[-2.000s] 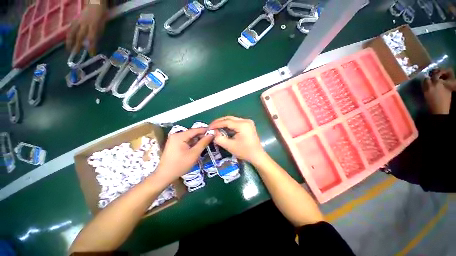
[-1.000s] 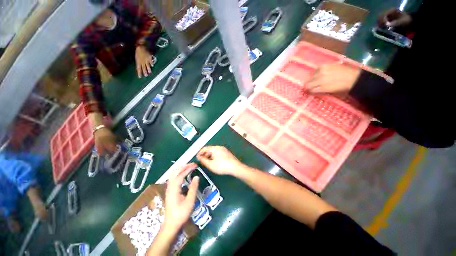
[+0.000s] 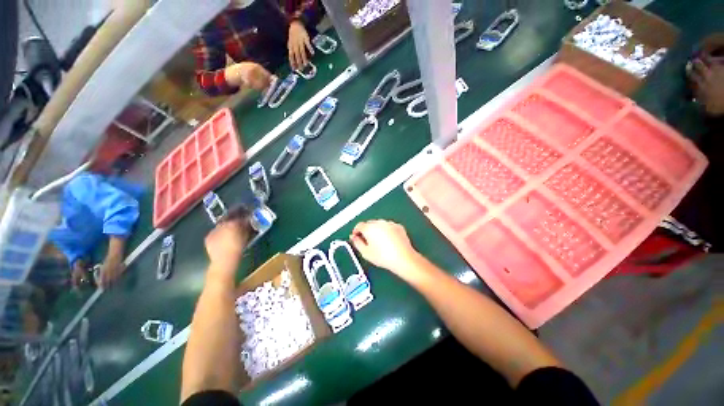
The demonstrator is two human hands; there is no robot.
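Note:
Several pale loop units with blue-and-white end pieces (image 3: pixel 357 290) lie side by side in front of me. My left hand (image 3: pixel 226 240) reaches beyond the near box, across the pale metal strip, to a small group of loop units (image 3: pixel 260 219). Its fingers are blurred and partly hidden, so its grip is unclear. My right hand (image 3: pixel 383 243) is beside the top of the near loop units, fingers curled and fingertips together; whether they pinch a tiny part cannot be seen. A cardboard box (image 3: pixel 316 303) holds a heap of white fittings (image 3: pixel 274 327).
A large salmon-pink compartment tray (image 3: pixel 494 212) with small grains is on the right. A grey post (image 3: pixel 435 75) stands beyond it. Another fittings box (image 3: pixel 663 36) is at top right. Loop units lie across the green surface. People sit opposite; another person's hand shows far right.
My left hand has moved from the near loop units over the box to units across the strip. My right hand has left the centre of those units. The neighbour's hand has left the pink tray.

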